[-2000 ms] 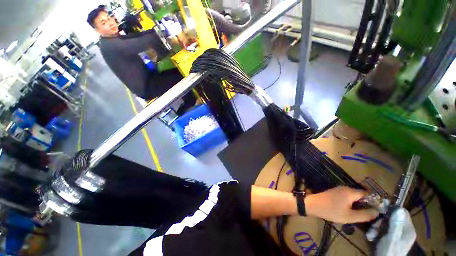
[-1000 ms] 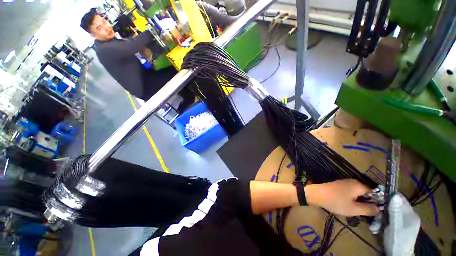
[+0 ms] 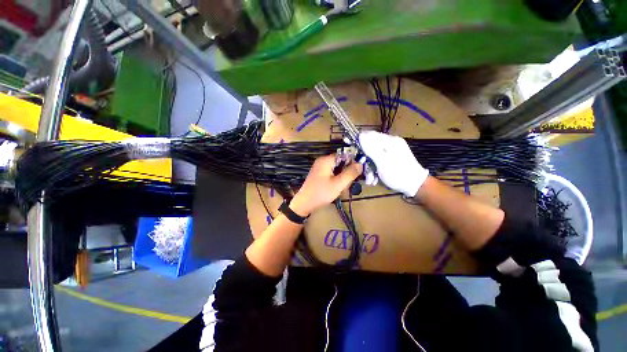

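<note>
My bare left hand [image 3: 317,187], with a dark wristband, is closed on a small cluster of cable ends [image 3: 344,157], dark and shiny. My white-gloved right hand [image 3: 393,163] touches it and grips the lower end of a narrow metal strip [image 3: 335,108], which points up and left. The fingers hide where cluster and strip meet. A thick bundle of black cables [image 3: 220,152] runs across the cardboard cover [image 3: 412,223], passing behind both hands. Its pale tips [image 3: 543,159] fan out at the right. Loose black cables loop below my left hand.
The green platen [image 3: 412,48] spans the top, with a green-handled tool [image 3: 295,41] on it. A shiny rail [image 3: 38,254] stands at left, draped with cables. A blue bin [image 3: 184,251] holds white pieces. A white bucket [image 3: 586,227] with black pieces is at right. A metal profile [image 3: 557,100] juts in upper right.
The view has swung right and down, so both arms and the pale cable tips now show, and the other person has left the picture. Both hands stay together at the strip and cluster.
</note>
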